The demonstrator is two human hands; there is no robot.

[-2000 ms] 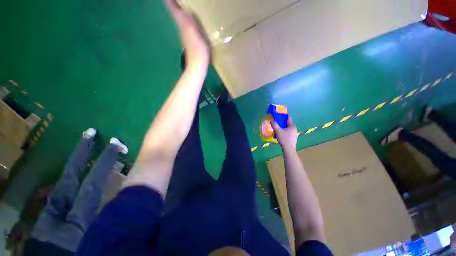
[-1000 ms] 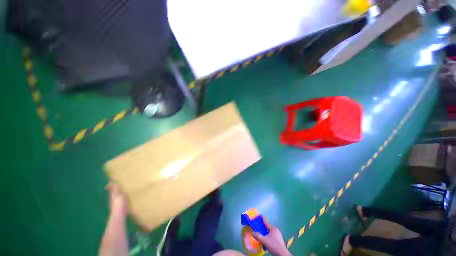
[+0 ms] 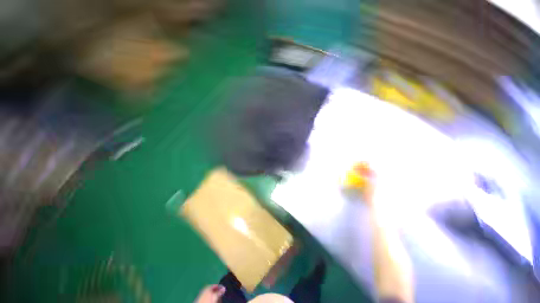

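The view is strongly blurred. A closed brown shipping carton (image 3: 237, 228) lies on or just above the floor, left of the table; shiny tape shows on its top. My left hand (image 3: 211, 293) is small and cut off at the bottom edge, near the carton's lower end, apart from it; its fingers are unclear. My right hand (image 3: 366, 175) reaches over the pale, glaring table (image 3: 331, 225). It is closed around a yellow-orange tape roll (image 3: 355, 179); no blue dispenser body can be made out.
A large dark round shape, likely the floor fan (image 3: 266, 121), stands at the table's far left corner. Yellow things (image 3: 408, 97) lie along the table's far side. Dark blurred items lie on its right part. Blurred brown shapes are at the upper left, above green floor.
The view has swung towards the table. My right hand has moved from above the floor to over the table. My left hand has come off the carton. The red stool has left the view.
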